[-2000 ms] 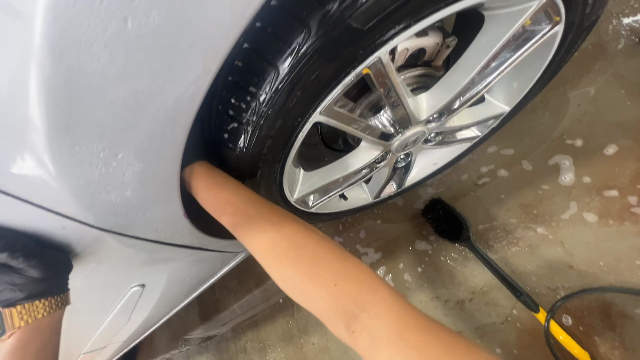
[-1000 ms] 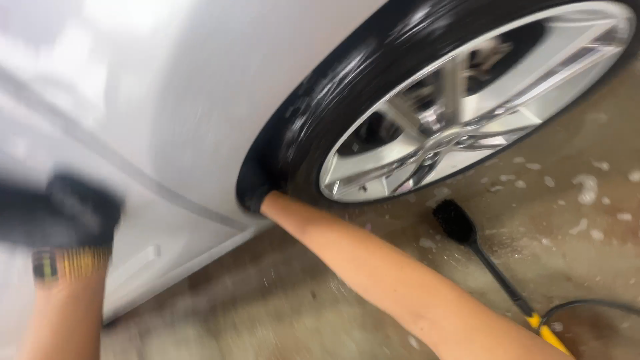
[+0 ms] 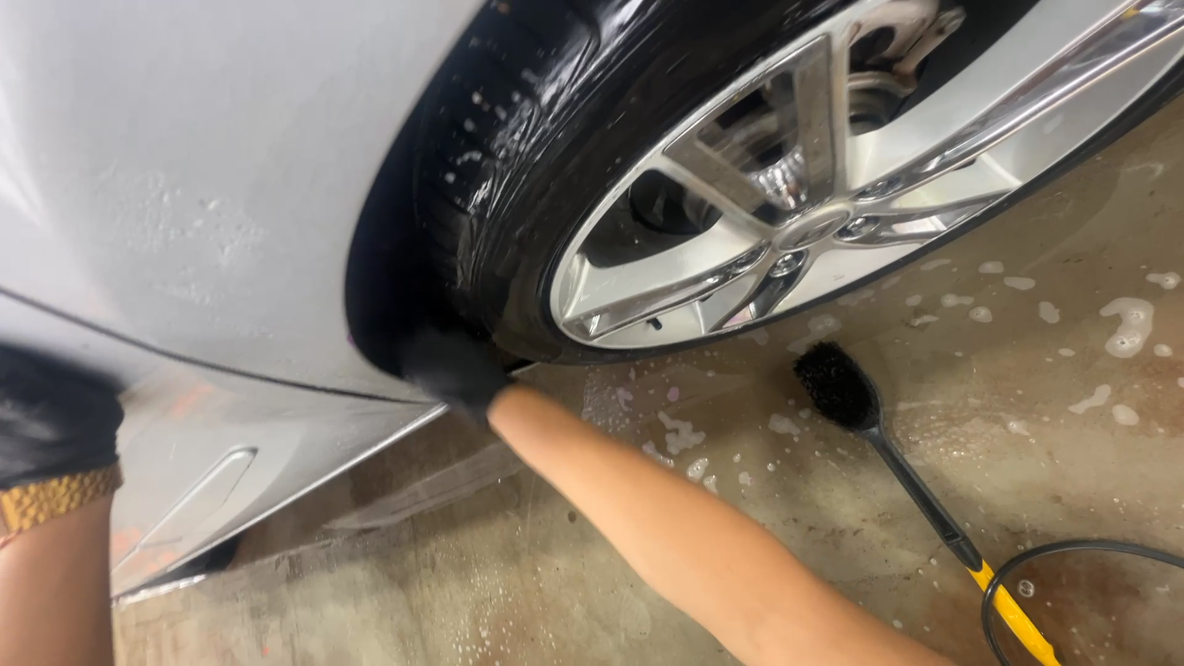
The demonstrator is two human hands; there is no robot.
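Observation:
My right hand [image 3: 458, 370], in a black glove, reaches into the lower end of the wheel arch beside the wet black tire [image 3: 573, 176]. Its fingers are lost in the dark gap, so whether it holds anything is hidden. At the left edge my left hand [image 3: 55, 416], also black-gloved and with a gold watch band at the wrist, lies against the silver car's body panel [image 3: 222, 185]; its fingers are out of sight. A silver alloy wheel [image 3: 814, 227] with chrome-like spokes fills the upper right.
On the wet concrete floor [image 3: 444, 573] lies a black-bristled wheel brush [image 3: 837, 384] with a black and yellow handle. A black hose or cable [image 3: 1064, 548] loops over the handle. Patches of foam [image 3: 1128, 326] dot the floor near the wheel.
Two seconds ago my right glove was hidden inside the wheel arch; now its back and cuff show at the arch's lower edge. The view has shifted between frames.

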